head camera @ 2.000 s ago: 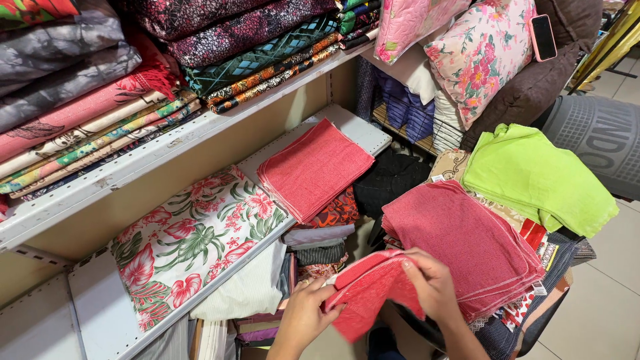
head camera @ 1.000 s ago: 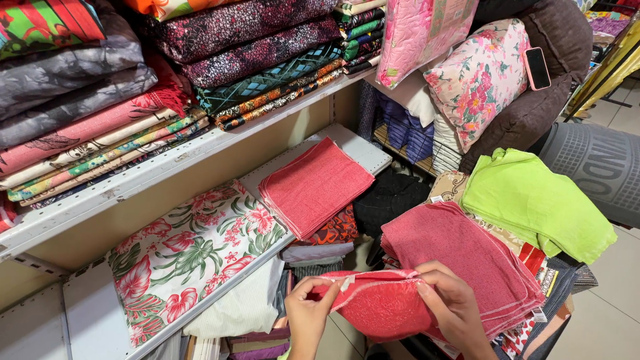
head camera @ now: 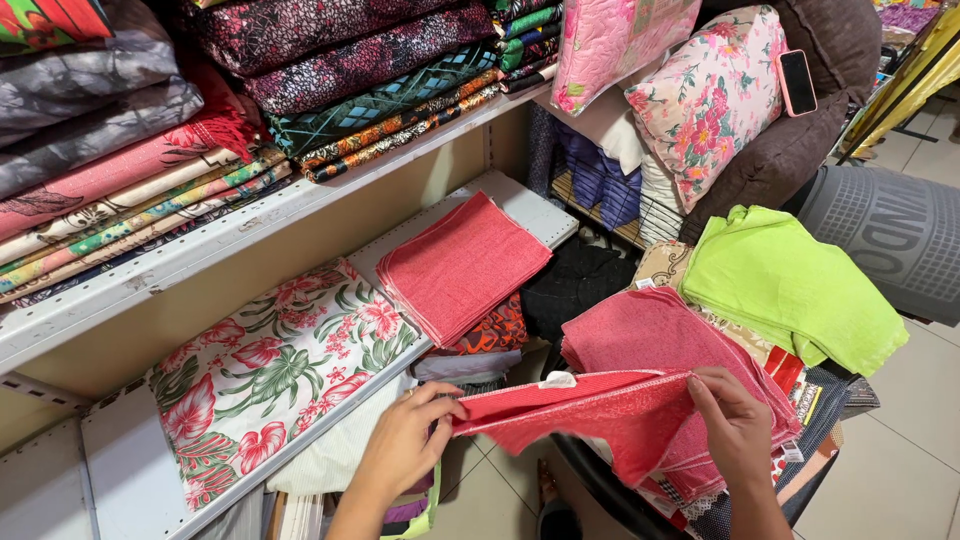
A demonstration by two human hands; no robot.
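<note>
A red cloth [head camera: 577, 412] with stitched edges and a small white tag is stretched between my hands, partly folded and sagging in the middle. My left hand [head camera: 416, 431] pinches its left end, and my right hand [head camera: 724, 409] grips the right upper corner. Just behind the right hand lies a pile of similar red cloths [head camera: 645, 330] on other fabrics. Another neat stack of red cloths [head camera: 465, 266] rests on the lower shelf, beside a folded white cloth with red flowers and green leaves [head camera: 277, 375]. A lime-green cloth [head camera: 787, 285] lies right of the pile.
An upper metal shelf [head camera: 247, 247] holds folded patterned fabrics [head camera: 360, 67]. Behind the pile are a floral pillow [head camera: 712, 105], a phone [head camera: 796, 82] on dark cushions, a wire basket [head camera: 645, 206] and a grey mat [head camera: 892, 232]. Black cloth [head camera: 574, 285] sits between shelf and pile.
The red cloth was bunched up close between my hands; now my hands are farther apart and the cloth is drawn out wider. Both red stacks stay where they were.
</note>
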